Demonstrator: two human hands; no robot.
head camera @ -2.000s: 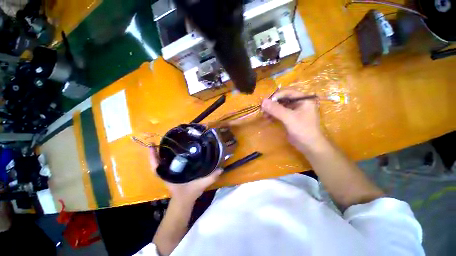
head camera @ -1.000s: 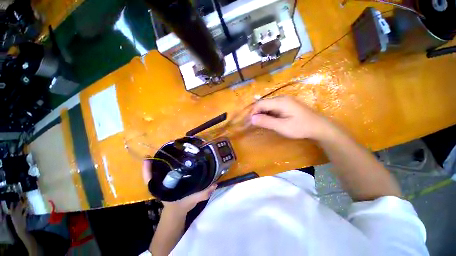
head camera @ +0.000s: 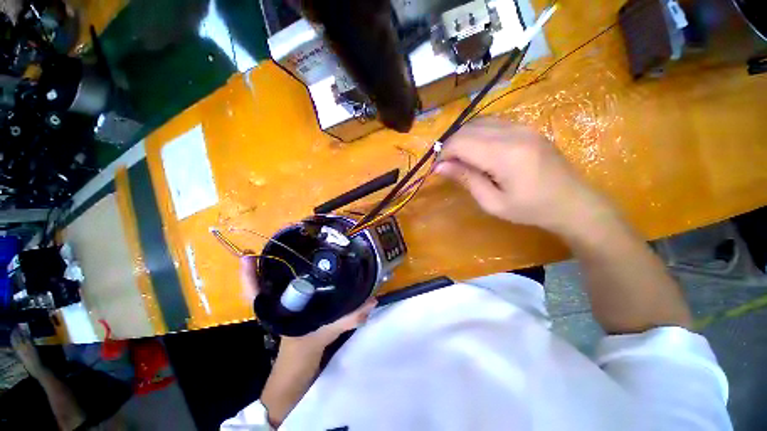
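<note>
The round black appliance housing [head camera: 336, 290] lies open side up at the bench's near edge, with a white disc and a pale cylinder inside. Its button panel [head camera: 391, 239] faces right. My left hand [head camera: 324, 328] holds the housing from below and its far left side; most fingers are hidden. Yellow, red and black lead wires [head camera: 409, 195] and a dark sleeved cable [head camera: 484, 91] with a pale end run up and right from the housing. My right hand [head camera: 513, 172] pinches the wires near a small white piece. The electric screwdriver [head camera: 366, 59] hangs above, blurred.
A twin white screw feeder [head camera: 462, 38] stands at the far edge. Black straps [head camera: 357, 192] lie beside the housing. A dark brown block [head camera: 649, 38] is at upper right. A white paper [head camera: 188, 172] is on the bench at left. Another person's arm [head camera: 50, 383] shows at lower left.
A dark cable with a pale end now stretches beyond my right hand, along with the wires. Earlier my right hand held a dark stick-like piece. The housing stays in my left hand, shifted slightly.
</note>
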